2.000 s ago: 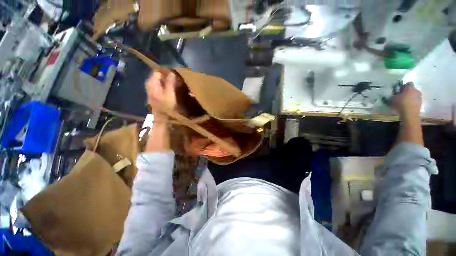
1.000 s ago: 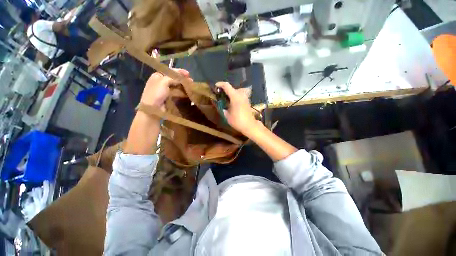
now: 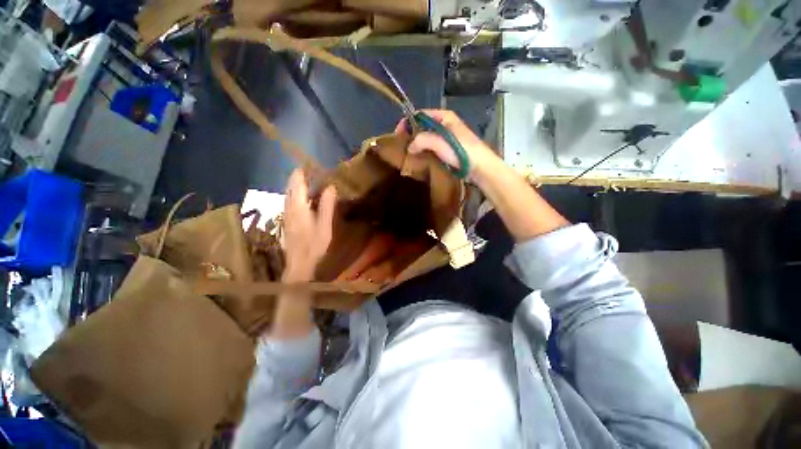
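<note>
A tan handbag (image 3: 351,180) lies in the lap with its mouth open towards me, an orange-red patch showing inside. A long tan strap (image 3: 250,110) loops above it, and another tan band crosses my left wrist. A pale tab (image 3: 456,243) hangs at the bag's right corner. My left hand (image 3: 309,224) is at the left side of the bag mouth; its fingers are partly apart and its hold on the bag is unclear. My right hand (image 3: 446,145) holds green-handled scissors (image 3: 443,140) at the upper rim, blades pointing up and left.
A heap of tan bags (image 3: 145,342) lies at the left. Blue bins (image 3: 44,219) stand farther left. A white machine table (image 3: 562,131) with a worn yellowish edge and a green spool (image 3: 703,89) is at the upper right. A white sheet (image 3: 746,355) lies at the lower right.
My right hand has come from the machine table to the bag, now with the scissors raised at its rim. My left hand has moved down along the bag, whose mouth is now wider open.
</note>
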